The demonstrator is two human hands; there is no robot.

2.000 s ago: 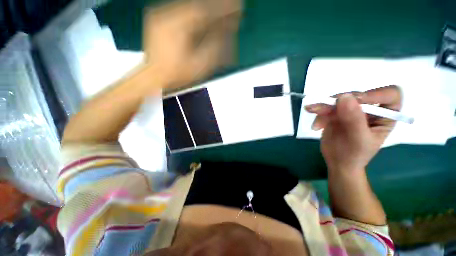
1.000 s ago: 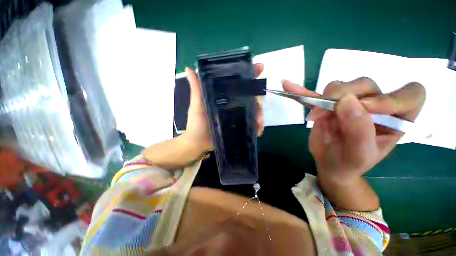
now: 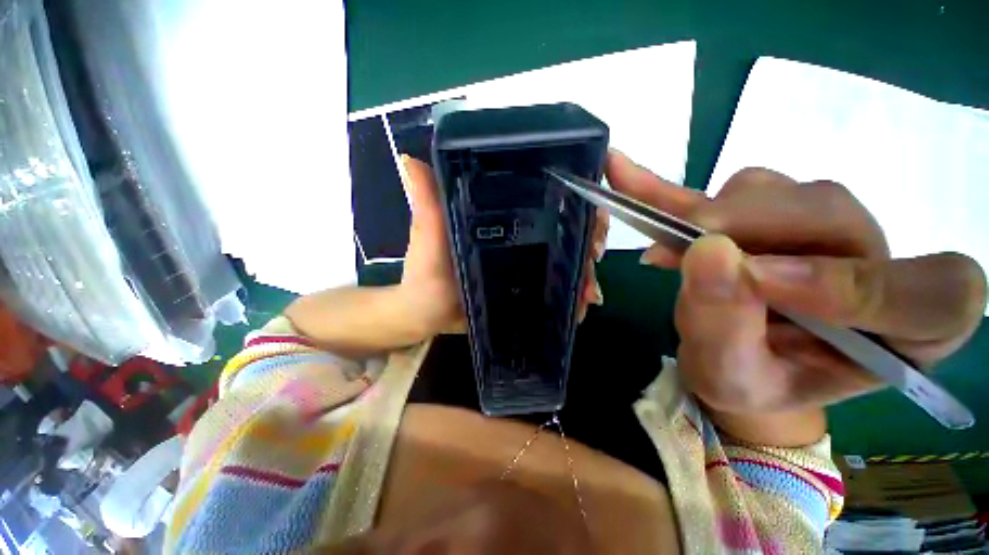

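Note:
A black, deep, open housing (image 3: 518, 271) is held upright in front of me, its open side facing me. My left hand (image 3: 429, 255) is around it from behind, with the thumb on its left side and fingertips on its right. My right hand (image 3: 797, 287) grips silver tweezers (image 3: 651, 217). Their tip is inside the upper part of the housing, near its right wall. The black adhesive piece cannot be told apart from the dark interior. A backing sheet (image 3: 640, 103) lies behind the housing, with black blocks (image 3: 380, 190) at its left end.
Clear plastic blister trays (image 3: 81, 195) are stacked at the left, beside a large white sheet (image 3: 260, 130). Loose white sheets (image 3: 857, 152) lie at the right on the dark green mat (image 3: 488, 38). A cardboard box (image 3: 911, 490) and papers are at the lower right.
My left hand has brought the housing in front of me. The tweezers have moved left from the backing sheet with a black piece, then into the housing. The view has shifted closer.

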